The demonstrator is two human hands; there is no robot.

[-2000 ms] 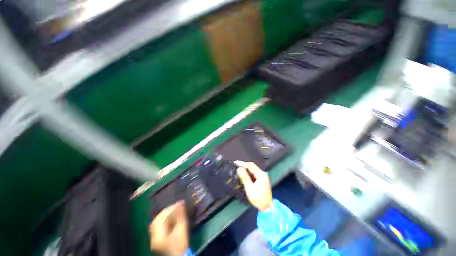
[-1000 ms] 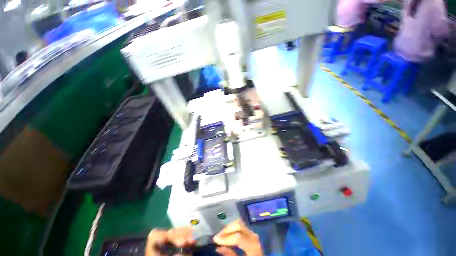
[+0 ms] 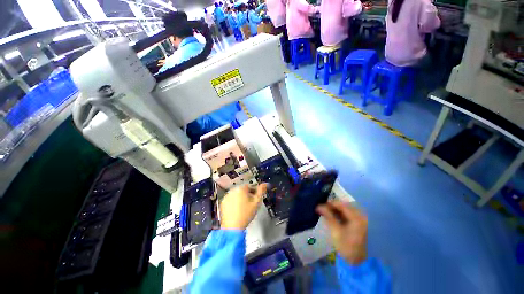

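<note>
My right hand (image 3: 347,232) holds a black phone-like unit (image 3: 310,202) by its edge, tilted, in front of the right fixture. My left hand (image 3: 241,207) is at the left side of the right fixture (image 3: 277,186), fingertips close together; whether they hold anything cannot be told. Dark surfaces with small gold spots show in the right fixture, partly hidden by the held unit. The left fixture (image 3: 201,213) holds a black unit with gold spots. The screwdriver head (image 3: 150,143) hangs above and behind the left fixture.
A beige screw feeder (image 3: 225,161) stands between the fixtures. The white gantry (image 3: 198,95) crosses behind them. A touchscreen (image 3: 269,266) and green button (image 3: 311,241) are on the machine front. Stacked foam trays (image 3: 109,221) stand at left. People and blue stools (image 3: 388,83) are beyond.
The view has shifted. Both hands have moved up from the machine's front edge to the right fixture, and the black unit now shows clearly in my right hand. The screwdriver head has moved left.
</note>
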